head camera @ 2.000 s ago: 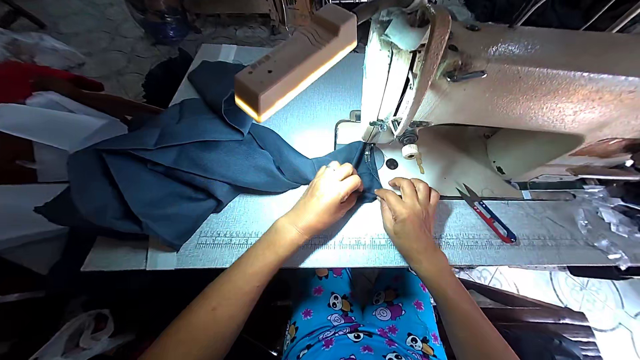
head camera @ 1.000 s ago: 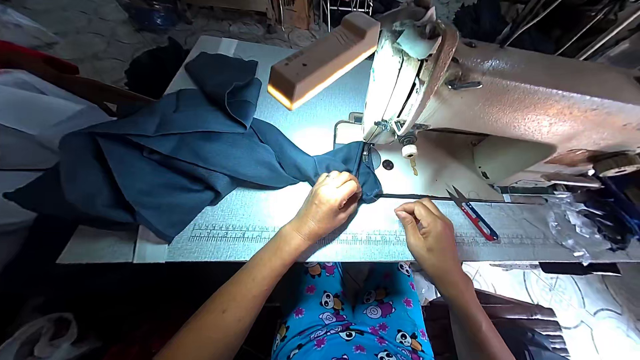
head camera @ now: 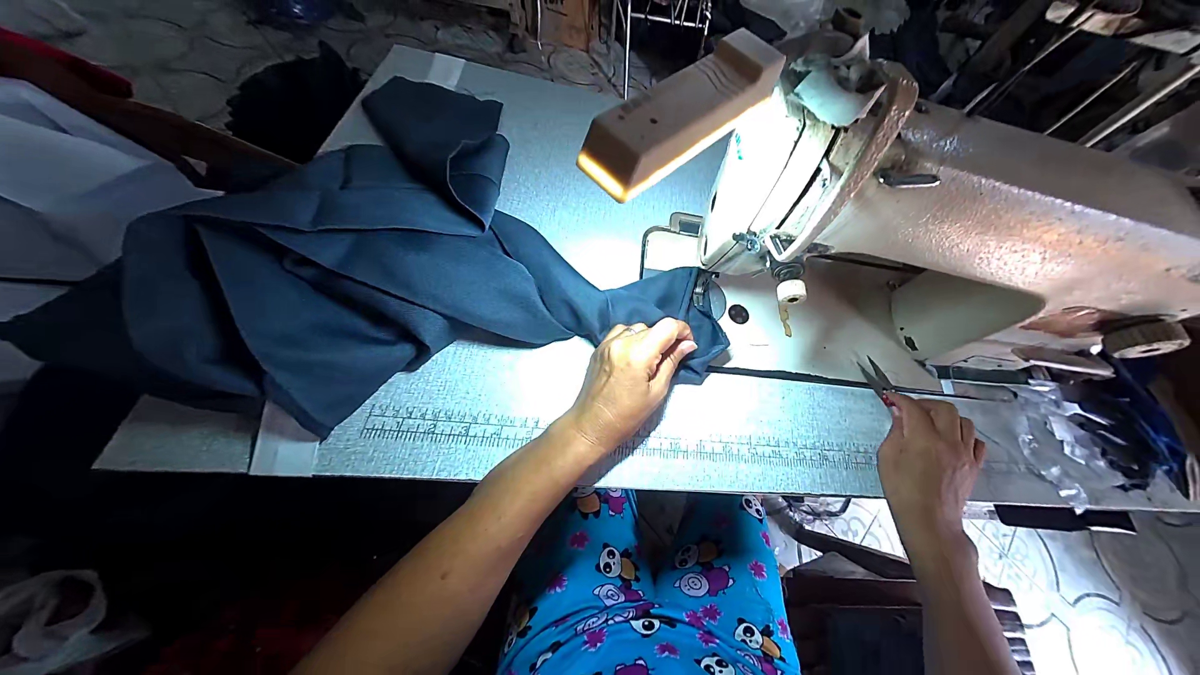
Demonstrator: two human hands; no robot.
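Observation:
My left hand point(head camera: 633, 380) pinches the edge of a dark blue cloth point(head camera: 375, 272) just in front of the presser foot point(head camera: 701, 289) of the sewing machine point(head camera: 1022, 187). The cloth lies bunched to the left and narrows toward the needle area, its tip under the foot. At the right, my right hand point(head camera: 928, 450) is closed over the handles of small thread snips point(head camera: 877, 377), whose pointed blades stand apart and point away from me. The snips' handles are mostly hidden by the fingers.
A lit lamp point(head camera: 680, 112) hangs over the table left of the machine head. A printed ruler scale point(head camera: 750, 452) runs along the table's front. Clear plastic scraps point(head camera: 1059, 441) lie at the right end. White cloth point(head camera: 75, 178) is at the far left.
My right hand has left the cloth's edge, moved right and taken hold of the snips, which lay on the table before. My left hand has stayed at the cloth by the foot.

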